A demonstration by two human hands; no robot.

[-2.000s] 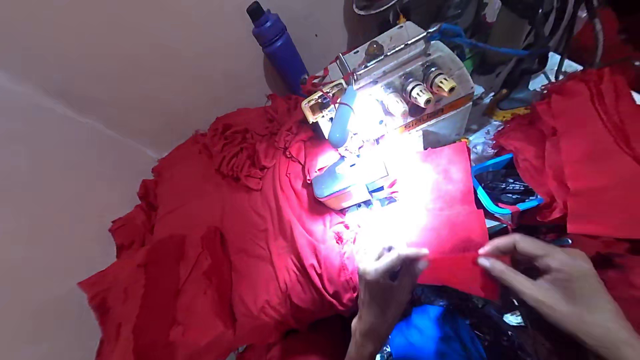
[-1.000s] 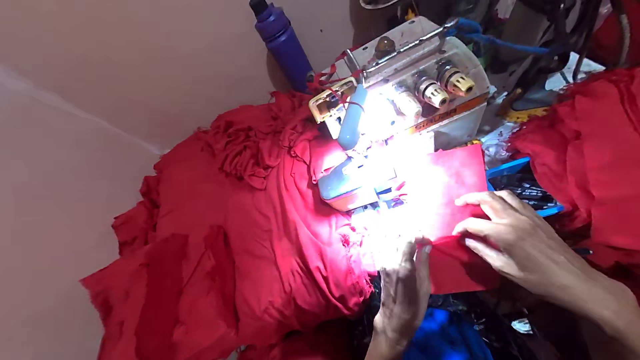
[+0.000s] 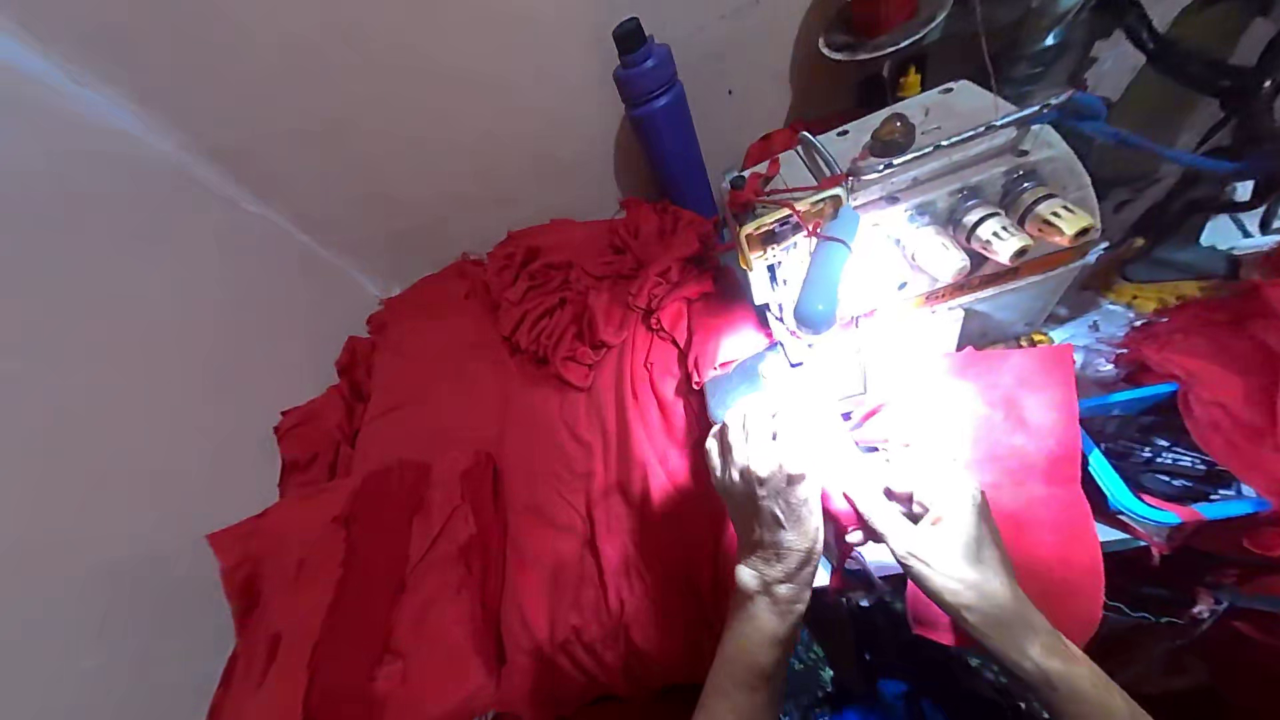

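Observation:
Under the bright lamp of an overlock sewing machine [image 3: 1000, 180], my left hand [image 3: 770, 500] rests at the left of the presser area, fingertips lost in glare. Close to its right, my right hand [image 3: 935, 530] is bent over the red fabric at the machine's front; thumb and fingers look drawn together, but their grip is washed out. A red fabric panel [image 3: 1035, 480] lies beneath and right of my right hand, its lower end hanging over the edge. Left of the machine, a large heap of red fabric [image 3: 590, 470] spreads beside my left hand.
A purple bottle [image 3: 670, 130] stands behind the heap by the wall [image 3: 250, 200]. At the right are a blue-rimmed container [image 3: 1110, 470] with dark plastic inside and more red fabric [image 3: 1240, 370]. A blue cord [image 3: 1160, 145] runs behind the machine.
Both hands have moved up to the machine's presser area; a second ago my right hand lay flat on the red panel and my left hand was lower, at its near edge.

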